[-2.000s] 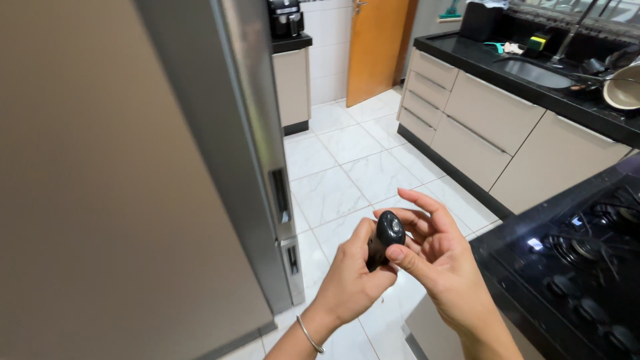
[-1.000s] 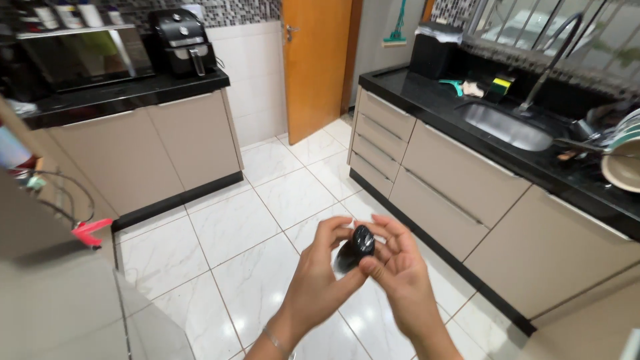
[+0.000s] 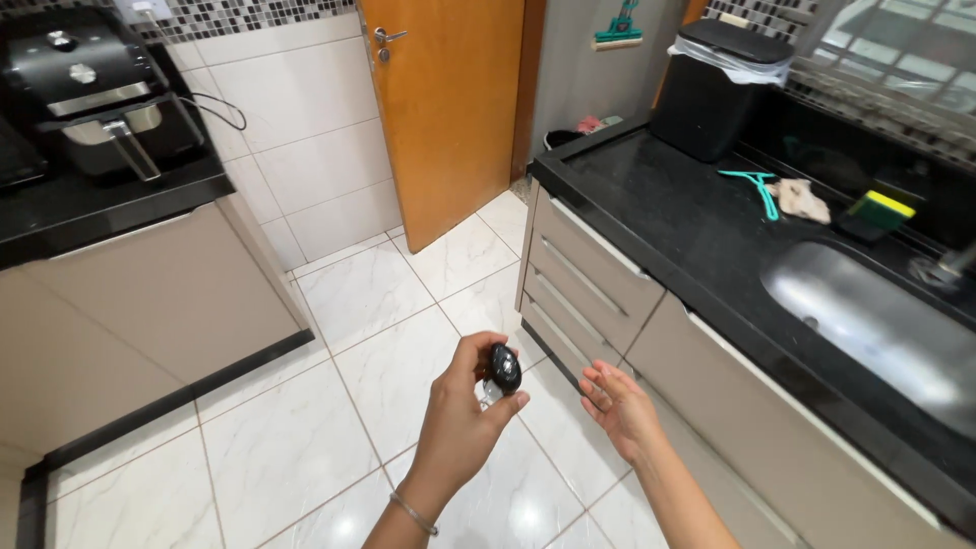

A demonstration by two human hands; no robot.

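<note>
Between the thumb and fingers of my left hand is a small glossy black oval object with a light mark on its face. A clear or silvery part shows just below it; what the object is I cannot tell. A bracelet circles my left wrist. My right hand is held apart to the right, its fingers loosely curled with nothing in them. Both hands are over the tiled floor, left of the drawer fronts.
At right, a black stone counter carries a black bin, a teal squeegee, a cloth, a sponge and a steel sink. An air fryer stands at left; a wooden door is ajar behind.
My right hand has come off the black object and moved away to the right; my left hand alone holds it. The view has moved toward the counter and door.
</note>
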